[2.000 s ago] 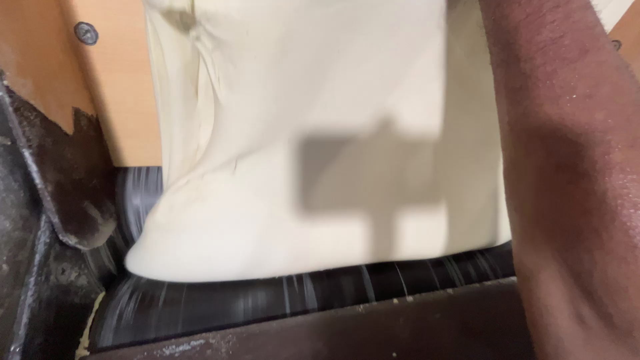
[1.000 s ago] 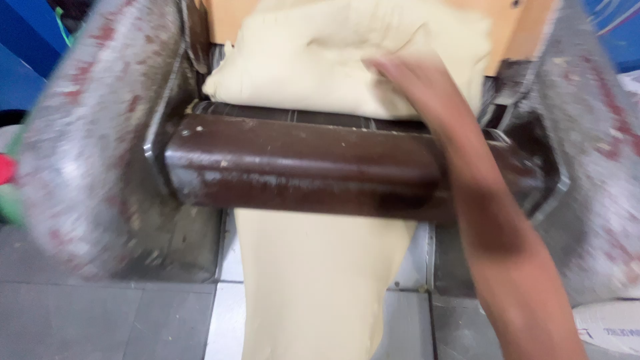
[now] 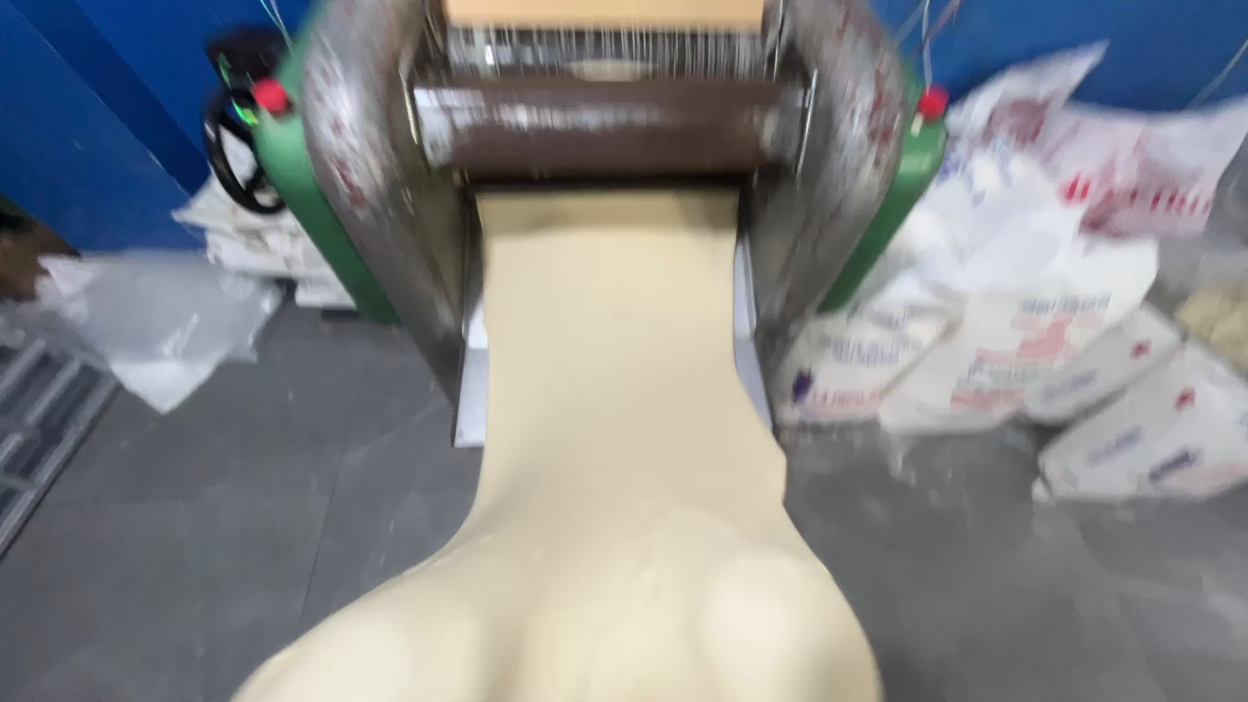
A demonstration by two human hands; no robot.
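A wide sheet of pale dough (image 3: 614, 361) hangs out below the dark roller guard (image 3: 614, 127) of a dough sheeter and runs toward me. It spreads out wider at the bottom of the view, with rounded bulges in it. Above the guard, a ribbed metal roller (image 3: 604, 51) shows bare and blurred, below a wooden board (image 3: 604, 12). Neither of my hands can be seen; whether they are beneath the near part of the dough is hidden.
Worn metal side housings (image 3: 356, 117) with green outer parts and red buttons (image 3: 271, 95) flank the dough. White printed sacks (image 3: 994, 341) lie at the right. Plastic bags (image 3: 166, 312) and a metal rack (image 3: 44, 429) are on the left of the grey tiled floor (image 3: 390, 556).
The dough that lay above the guard has gone from there, and the sheet below now spreads toward me. My right arm has left the view, which is now farther back.
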